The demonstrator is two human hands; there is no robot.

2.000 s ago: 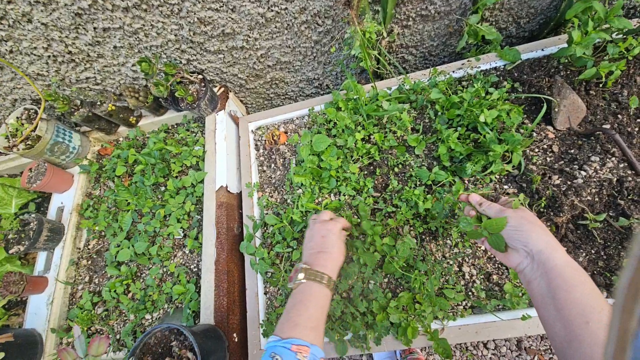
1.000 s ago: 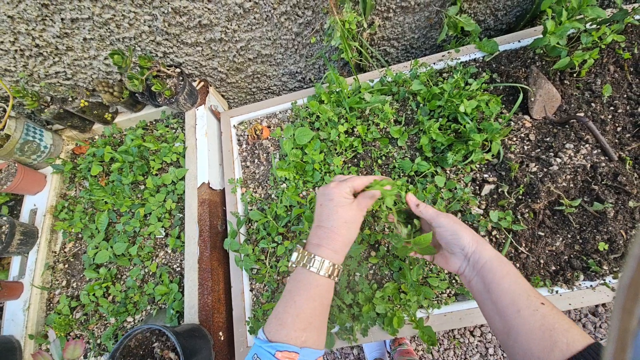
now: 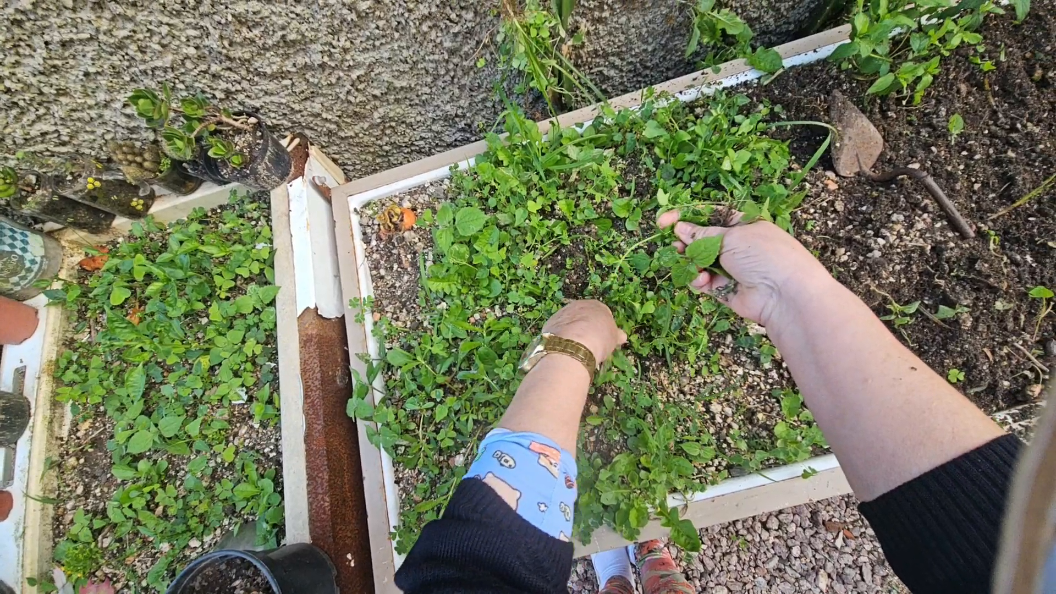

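Observation:
My right hand (image 3: 742, 264) is closed around a small bunch of pulled leafy green plants (image 3: 703, 251), held over the right part of the low greenery. Down among the green plants (image 3: 495, 280) at the middle of the planter bed is my left hand (image 3: 587, 328), a gold watch (image 3: 561, 351) on its wrist. Its fingers point away and are mostly hidden, so its grip does not show. A hand trowel (image 3: 858, 140) with a rusty blade and bent metal shank lies on the dark soil (image 3: 924, 214) at the upper right.
A pale frame (image 3: 742, 503) edges the bed. A second planted bed (image 3: 165, 379) lies left, past a rusty metal strip (image 3: 330, 445). A black pot (image 3: 264, 569) stands at bottom left, more pots along the left edge. A rough wall (image 3: 371, 74) runs behind; gravel (image 3: 792, 544) and feet show below.
My hands were close together a second ago and are now apart. The left has gone down into the greenery; the right has moved up and to the right, still holding green plants.

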